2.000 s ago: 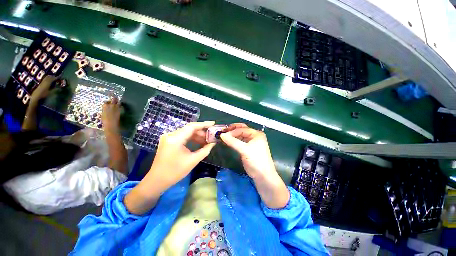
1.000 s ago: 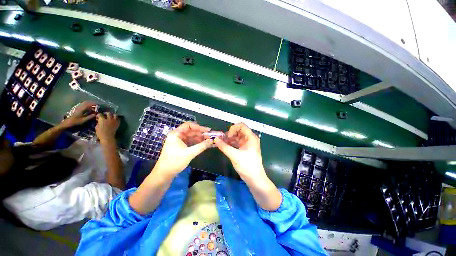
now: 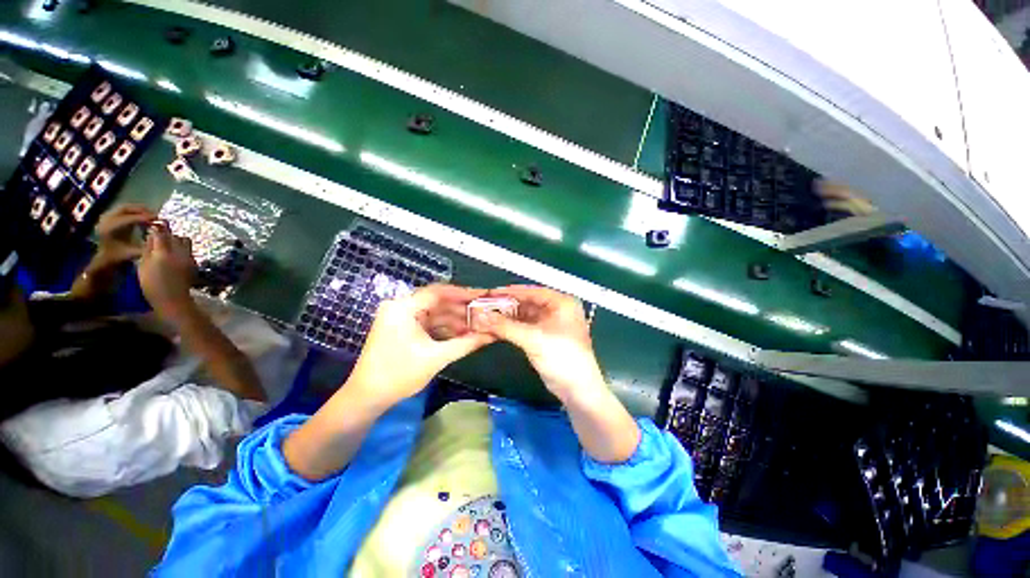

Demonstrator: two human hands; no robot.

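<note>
A small square housing with a pale pinkish rim (image 3: 492,306) is held up between both hands, above the near edge of the green bench. My left hand (image 3: 416,341) grips its left side with thumb and fingers. My right hand (image 3: 549,334) grips its right side, with the thumb at its lower edge. The fingers hide much of the housing, and no separate small part can be made out. A clear blister tray with a grid of dark parts (image 3: 359,282) lies on the bench just left of my hands.
Dark housings sit spaced along the green conveyor (image 3: 452,186). Black trays lie at right (image 3: 714,423) and beyond the conveyor (image 3: 734,164). A person at left works beside a black tray of pink-rimmed housings (image 3: 88,152). A white machine frame overhangs the upper right (image 3: 791,102).
Both hands still hold the housing, now tilted differently; the right fingertips no longer hold a dark part at its face. Conveyor housings have shifted. The neighbour's hands have moved left.
</note>
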